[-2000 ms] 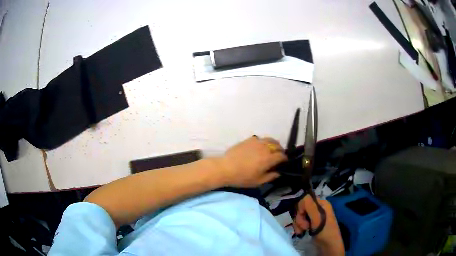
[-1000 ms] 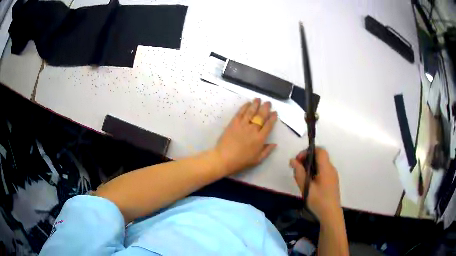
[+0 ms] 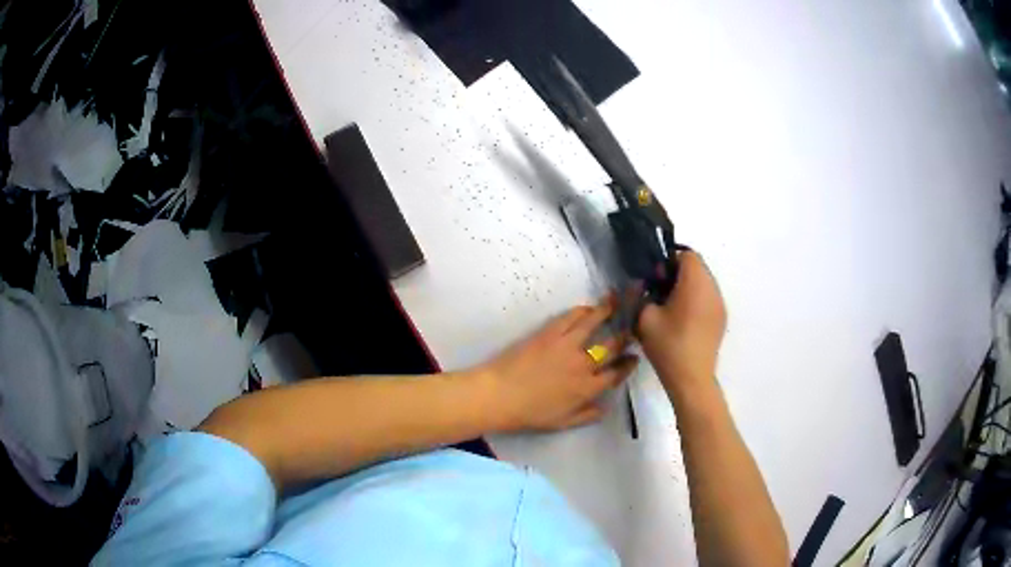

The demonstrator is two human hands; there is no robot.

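Note:
My right hand (image 3: 690,321) is closed on the handles of the long shears (image 3: 604,138). Their blades point up and left across the table, apart, with one blade blurred. A dark bar weight (image 3: 637,241) shows partly under the shears, on a blurred pale pattern piece (image 3: 593,238) and dark cloth. My left hand (image 3: 560,371) lies palm down beside them, its fingertips at the near end of the piece. It grips nothing that I can see. Much of the pattern piece is hidden by the shears and fingers.
Folded black cloth (image 3: 543,39) lies at the top. A dark bar (image 3: 374,199) lies by the red table edge (image 3: 416,332). A handled black block (image 3: 899,399) and a dark strip (image 3: 818,532) lie at right, near clutter. Paper scraps (image 3: 166,299) lie below the table at left.
The view has turned, so the table edge now runs down the left. The shears have opened and moved over the pattern and weight. My left hand stays beside the pattern.

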